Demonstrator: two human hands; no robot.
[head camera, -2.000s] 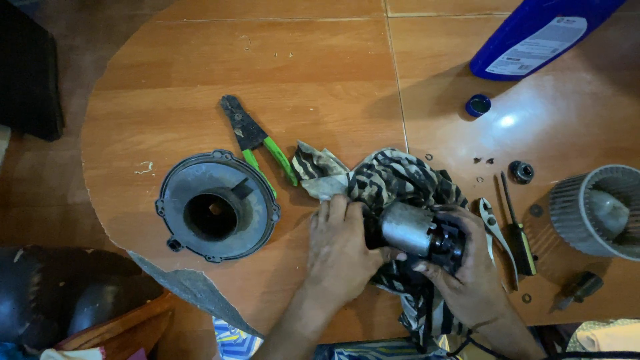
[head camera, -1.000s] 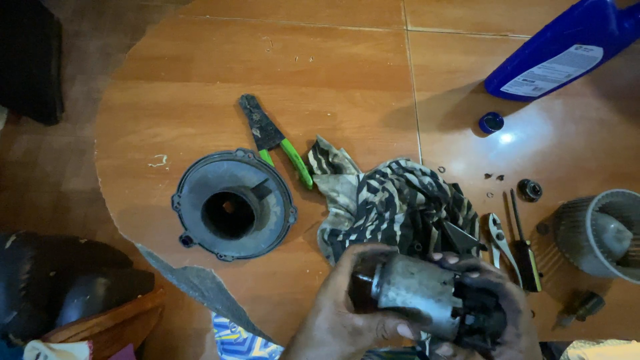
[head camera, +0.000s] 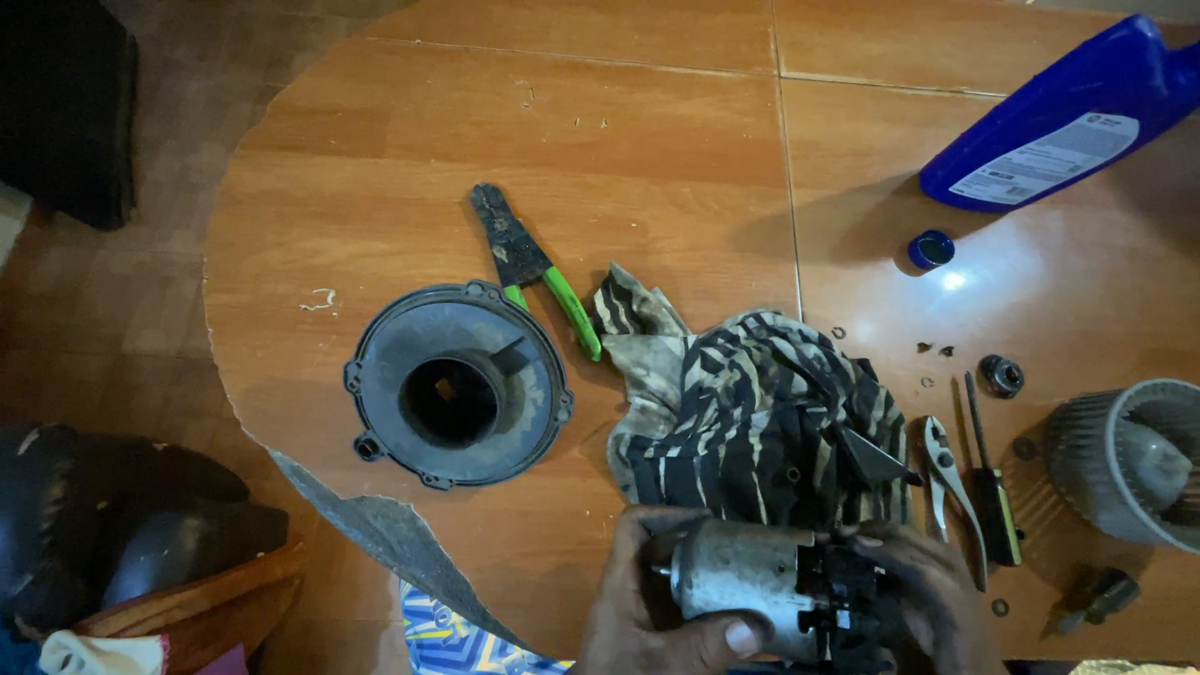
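A cylindrical metal electric motor (head camera: 741, 577) lies sideways between my hands near the table's front edge. My left hand (head camera: 647, 600) grips its silver casing, thumb across the front, beside the short shaft. Around the black end with its exposed parts, my right hand (head camera: 923, 591) is closed. Just beyond the motor lies a crumpled black-and-white striped cloth (head camera: 750, 422), with a dark pointed piece (head camera: 872, 457) on its right side. Left of the cloth sit a round black plastic housing (head camera: 525, 403) and wire strippers (head camera: 511, 246) with green handles.
Slip-joint pliers (head camera: 954, 483), a screwdriver (head camera: 996, 516) and a grey blower wheel (head camera: 1078, 459) are at the right. A small black round part (head camera: 1001, 375) and several tiny pieces lie nearby. A blue bottle (head camera: 1041, 150) and its blue cap (head camera: 931, 250) are farther back.
Two seconds ago the motor was over the cloth; both hands have since brought it down toward the front edge. More of the cloth now shows.
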